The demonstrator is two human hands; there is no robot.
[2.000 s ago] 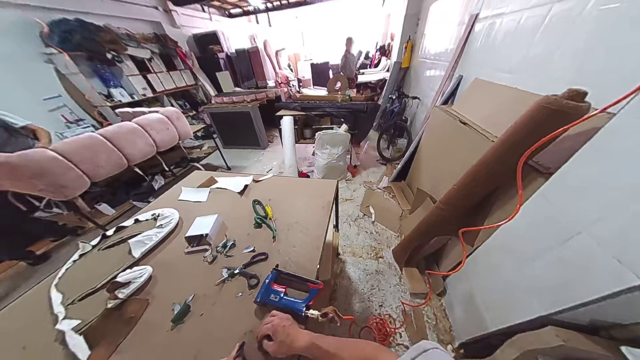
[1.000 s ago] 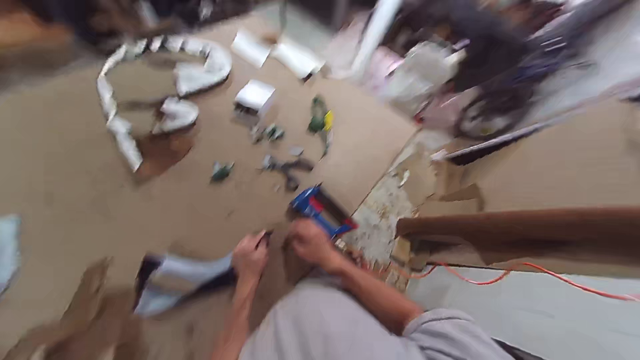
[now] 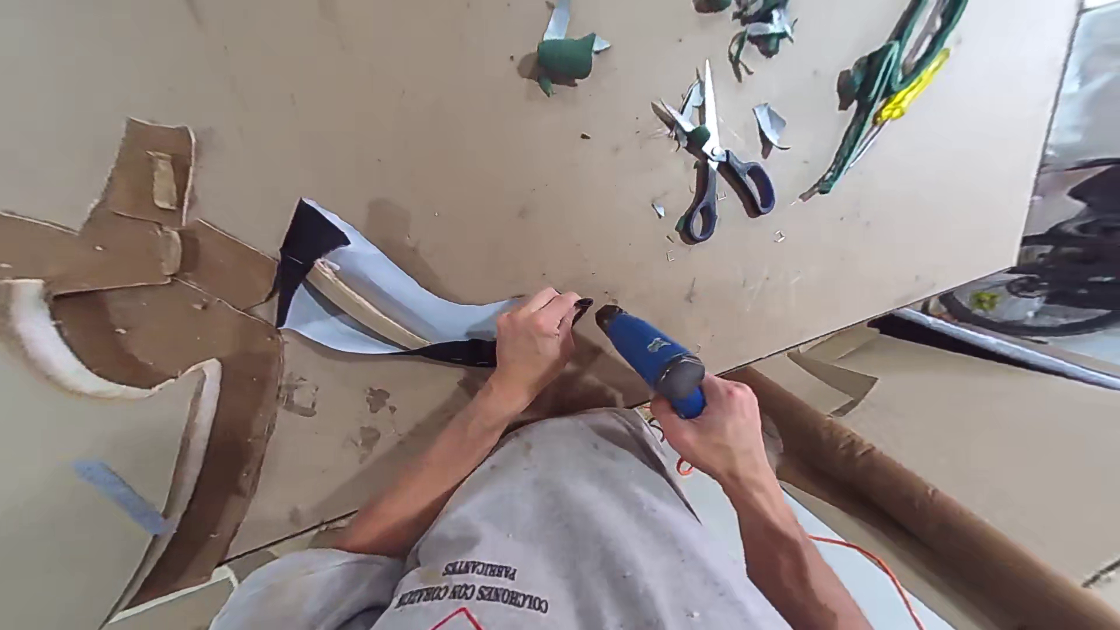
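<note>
My left hand (image 3: 535, 341) pinches the right end of a curved piece covered in pale blue and black fabric (image 3: 394, 280), which lies on the cardboard-coloured tabletop (image 3: 490, 157). A light wooden strip (image 3: 367, 306) shows inside the fabric. My right hand (image 3: 719, 427) grips a blue pneumatic stapler (image 3: 652, 350). Its dark nose is just right of the pinched fabric end, with a small gap between them. Scissors with dark handles (image 3: 713, 157) lie spread apart farther back. Fingers under the stapler's body are partly hidden.
Green-handled shears (image 3: 897, 79) and green scraps (image 3: 567, 57) lie at the back. Brown curved panels (image 3: 236, 367) cover the left side. Loose staples (image 3: 780, 236) lie near the scissors. A brown roll (image 3: 910, 490) and orange hose (image 3: 862, 551) are at lower right.
The stapler lay on the table two seconds ago; now my right hand has it raised beside the fabric end. The view has tilted down and come closer to the table.
</note>
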